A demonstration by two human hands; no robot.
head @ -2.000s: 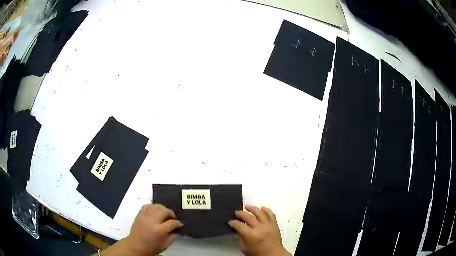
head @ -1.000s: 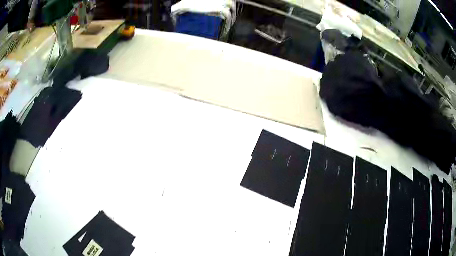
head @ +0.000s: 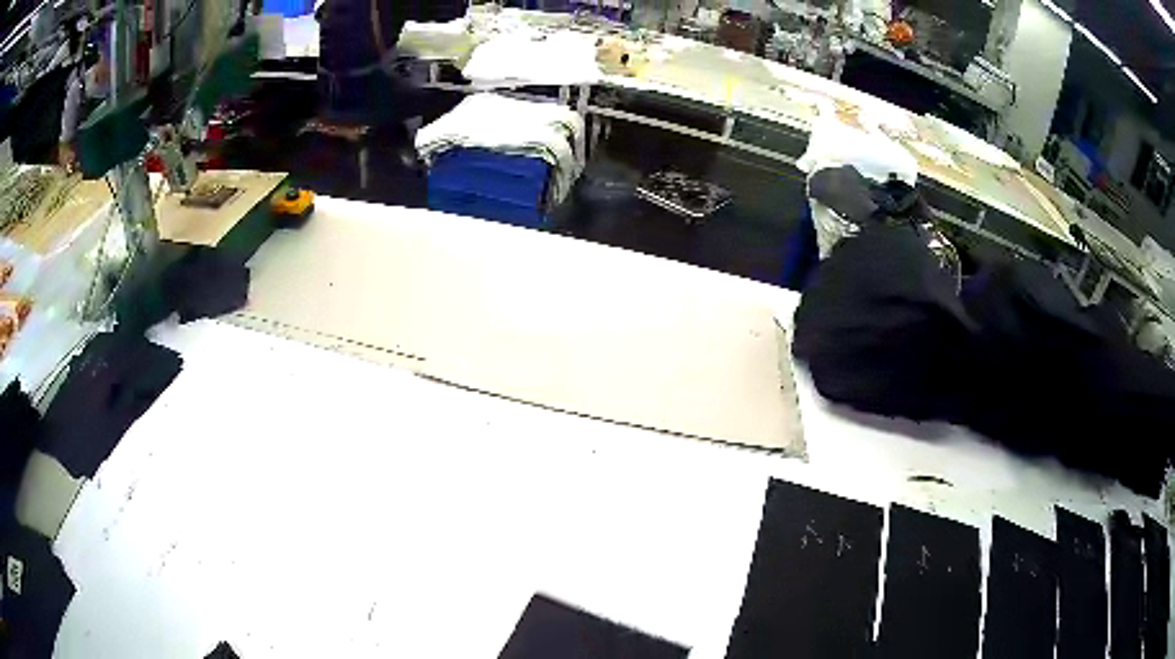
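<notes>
No hand shows; both are out of the picture. Nearest in front, a black fabric panel [head: 586, 633] is cut off by the bottom edge. To its right lie long rows of black cut pieces [head: 814, 566] with small white chalk marks at their far ends and thin white gaps between them. A tiny black tip [head: 220, 651] at the bottom left is probably the corner of the labelled pile. At the far left edge lies a black piece with a small cream label [head: 16, 574].
A large beige board [head: 528, 341] lies along the far side of the white table [head: 335, 515]. A bulky black heap [head: 902, 328] is at the far right. A green machine [head: 129, 193] stands far left, with more black pieces [head: 103, 399] below it. Blue bins [head: 490, 184] stand beyond.
The view has tilted up, so the table contents sit lower. Both hands and the labelled panel they held have left the picture. The single black panel now lies nearer the rows' left, at the bottom edge.
</notes>
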